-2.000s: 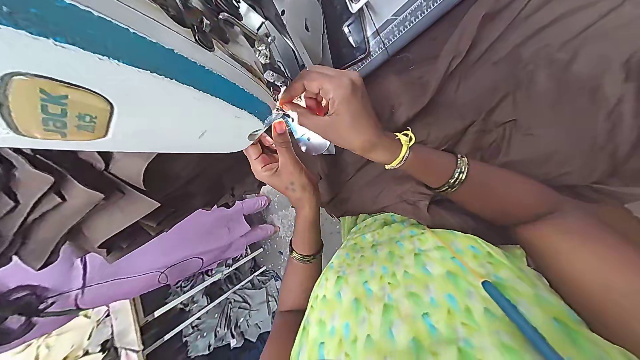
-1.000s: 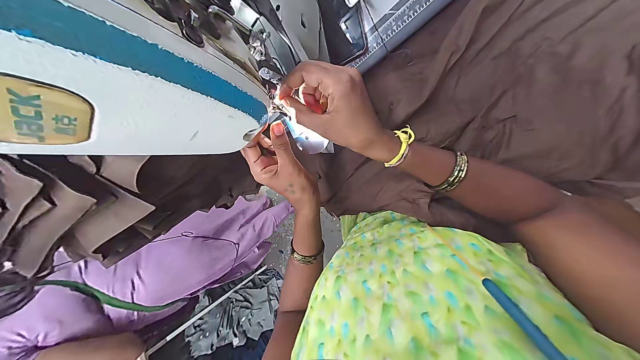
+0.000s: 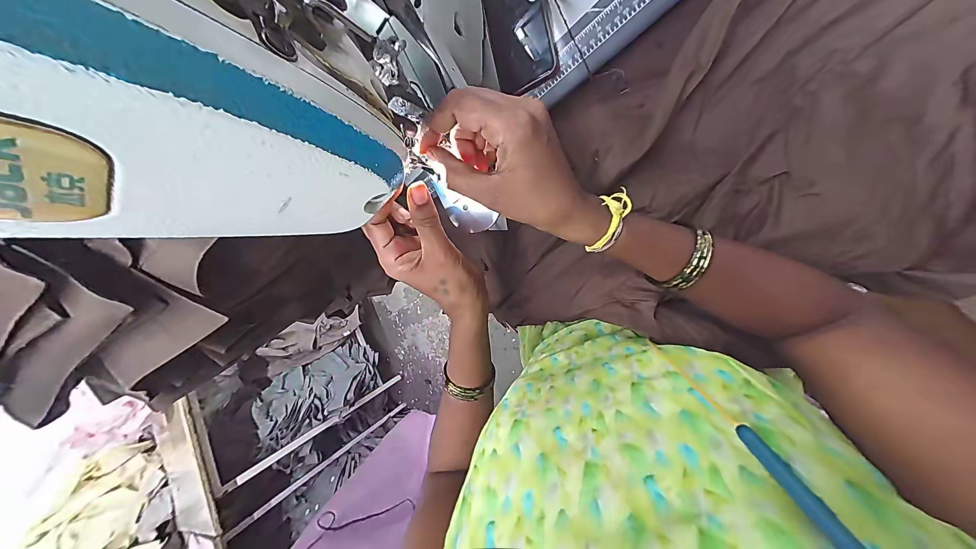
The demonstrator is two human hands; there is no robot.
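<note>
Both my hands are at the needle area of a white and blue Jack sewing machine (image 3: 252,168). My right hand (image 3: 503,156) has thumb and forefinger pinched close beside the needle bar (image 3: 410,141); whether a thread lies between them is too small to tell. Below it, my left hand (image 3: 431,255) is raised with its thumb up and fingers curled at the end of the machine head, near a small dark part by the presser foot. What its fingertips hold is unclear. A bright metal plate (image 3: 473,213) shows under my right hand.
Brown fabric (image 3: 762,175) spreads at the right. A dark phone-like device (image 3: 522,42) lies by a ruler-marked edge (image 3: 602,34) at the top. Cut brown pieces (image 3: 145,320) hang at the left. Metal rods (image 3: 313,435), grey cloth scraps (image 3: 320,389) and a person's purple garment (image 3: 374,488) are lower down.
The person in purple at the lower left has shifted, and more of the rods and cloth scraps shows than a second ago. My hands stay in nearly the same place at the needle.
</note>
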